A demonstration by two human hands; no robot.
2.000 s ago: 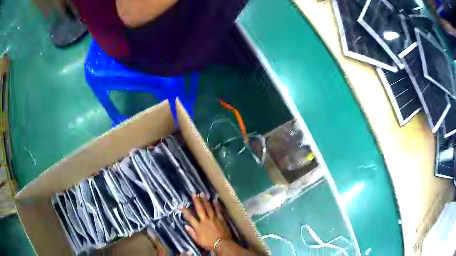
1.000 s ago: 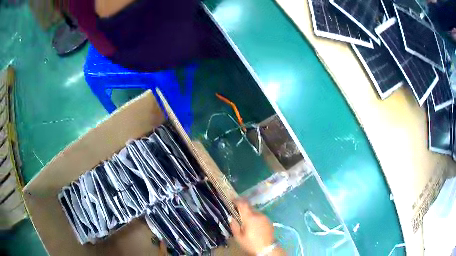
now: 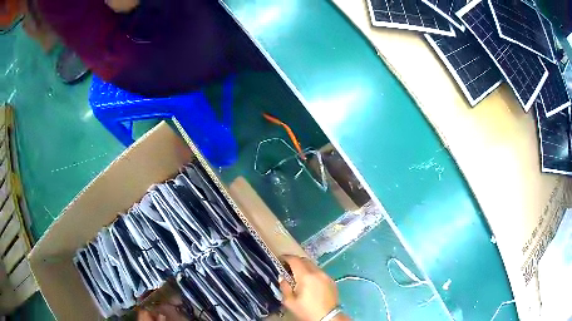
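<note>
An open brown carton stands on the floor at the lower left. Bagged panels stand on edge in it in tight rows, whitish sleeves with dark panels showing through. My right hand, with a pale band at the wrist, is closed on the carton's right wall near the lower edge of the picture. My left hand shows only in part and dimly, low inside the carton beside the lower row of panels. Its fingers and anything in them cannot be made out.
A person sits on a blue stool behind the carton. A green-surfaced bench curves down the right, with loose solar panels on a cardboard sheet. An orange strip and pale strings lie on the floor. A slatted pallet is at far left.
My right hand has moved from the panels to the carton's right wall and stays there. The view has shifted, and my left hand now shows more inside the carton. The seated person has shifted left.
</note>
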